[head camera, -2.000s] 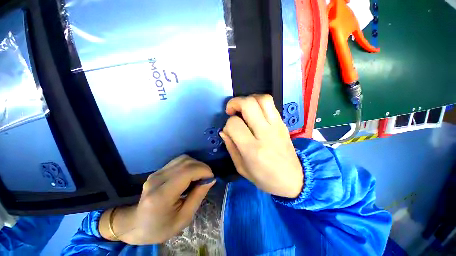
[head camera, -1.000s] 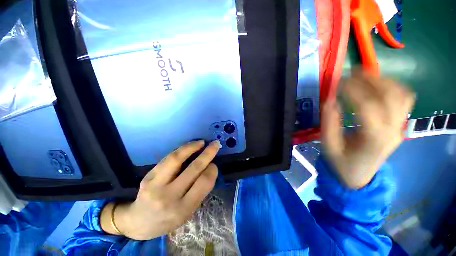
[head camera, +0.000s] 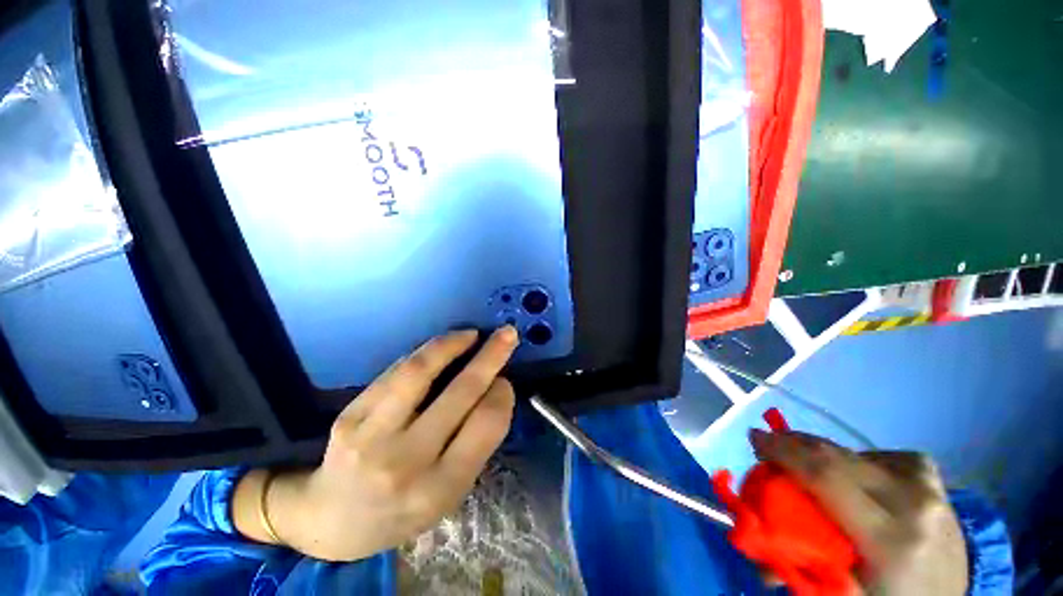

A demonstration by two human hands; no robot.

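A pale-blue tablet back cover (head camera: 385, 256) marked "SMOOTH" lies in a black foam tray (head camera: 624, 233), with clear film over its upper part. Its camera cluster (head camera: 523, 314) is at the lower right corner, with two dark round lenses. My left hand (head camera: 408, 448) rests at that corner, fingertips touching the cluster's lower left edge; whether a small piece is under them is hidden. My right hand (head camera: 874, 501), blurred, grips the orange-red air blow gun (head camera: 798, 524) at the lower right. Its bent metal nozzle (head camera: 629, 469) points up-left, its tip just below the tray's near edge.
Another cover (head camera: 88, 338) lies in the tray at left. A red foam tray (head camera: 783, 175) with a cover (head camera: 720, 210) shows at right. A white scrap (head camera: 884, 26) lies on the green bench (head camera: 933, 175). A thin pale hose and white frame bars show below the bench edge. Pale slabs are at far left.
My right hand has gone from the camera cluster to the bench and back down-right, now with the air gun, which has left the bench. My left fingers have moved to the cluster, where two dark lenses now show.
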